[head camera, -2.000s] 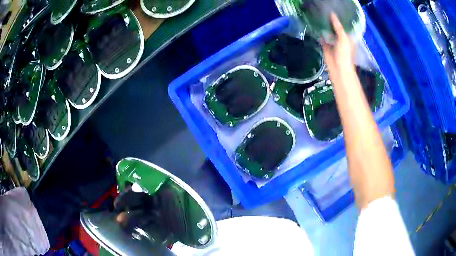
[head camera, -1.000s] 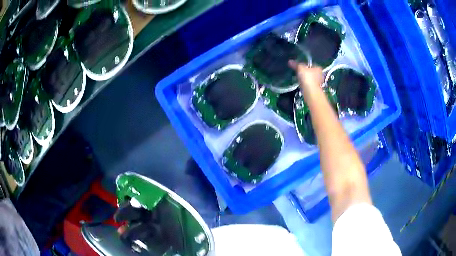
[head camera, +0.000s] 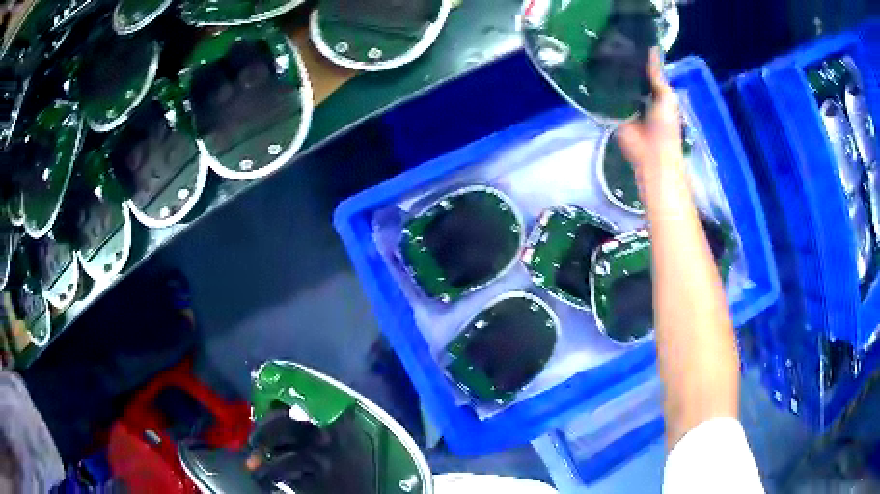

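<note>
My right hand is shut on a glossy green housing with a silver-white rim, raised over the far edge of the blue crate. Several green housings with dark floors lie on the white liner in the crate; my forearm hides part of them. At the lower left, my left hand shows as a dark shape with one bare fingertip. It holds a pair of green housings, tilted and cut off by the bottom edge. The rest of this hand is hidden.
A green bench with brown cardboard runs along the upper left, crowded with rimmed housings. Stacked blue crates with pale-edged pieces stand at the right. A red stool is at the lower left, on a blue-grey floor.
My right hand has lifted a housing from the crate's upper middle up to the frame's top edge, baring white liner there. My left hand still holds its housings. The view has shifted.
</note>
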